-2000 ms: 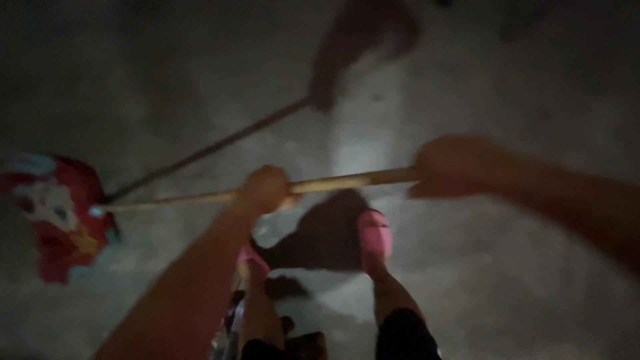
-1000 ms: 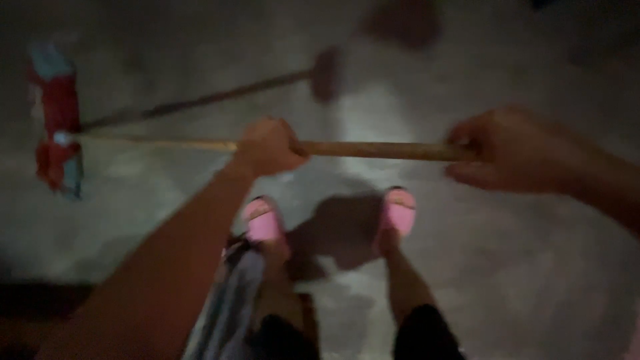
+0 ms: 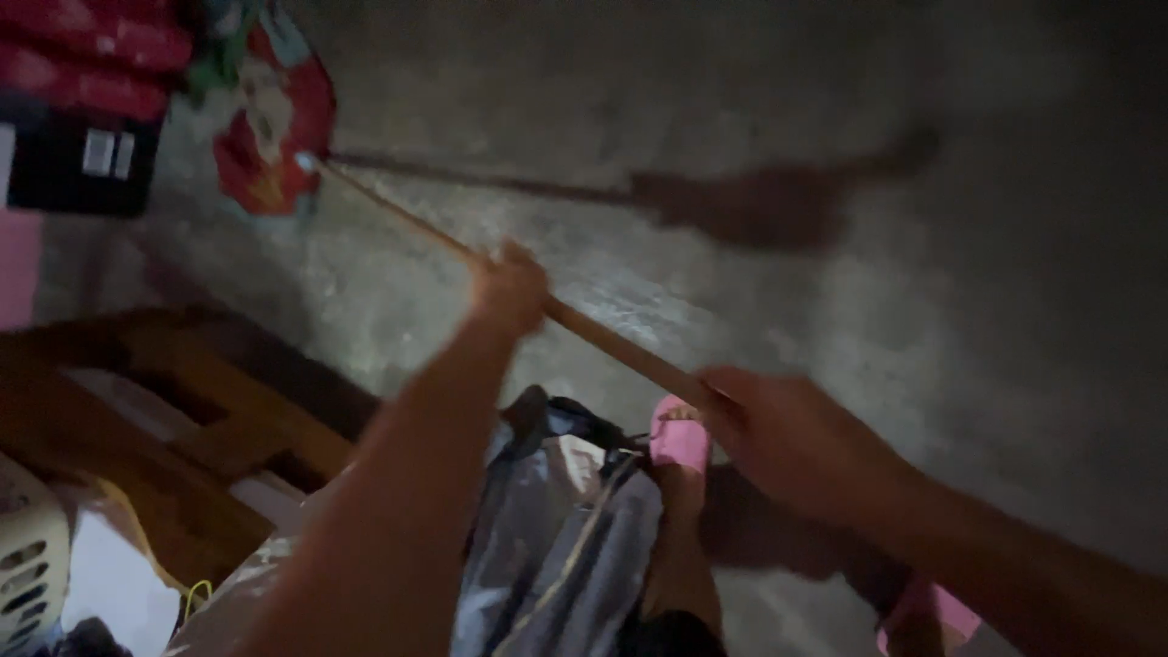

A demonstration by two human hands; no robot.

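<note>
A long wooden pole [image 3: 620, 345] runs slantwise from lower right to upper left in the head view. My left hand [image 3: 511, 285] is closed around its middle, and my right hand [image 3: 762, 424] grips the near end. At the pole's far end, a red, light blue and white cloth [image 3: 310, 100] lies spread on the concrete floor, joined at a pale fitting. Together they look like a floor mop. The cloth rests close to a black box. The view is dim and somewhat blurred.
Upper left, red bundles [image 3: 100, 55] sit by a black box [image 3: 87, 164]. Lower left are a wooden slatted frame [image 3: 182, 392] and a perforated plastic basket [image 3: 27, 557]. A grey bag [image 3: 557, 538] stands beside my foot in a pink slipper [image 3: 680, 438]. Shadows cross the concrete floor [image 3: 566, 91].
The pole has turned from nearly level to slanting, its cloth end now beside the box and bundles. The view has shifted toward the left. Both hands have kept hold of the pole.
</note>
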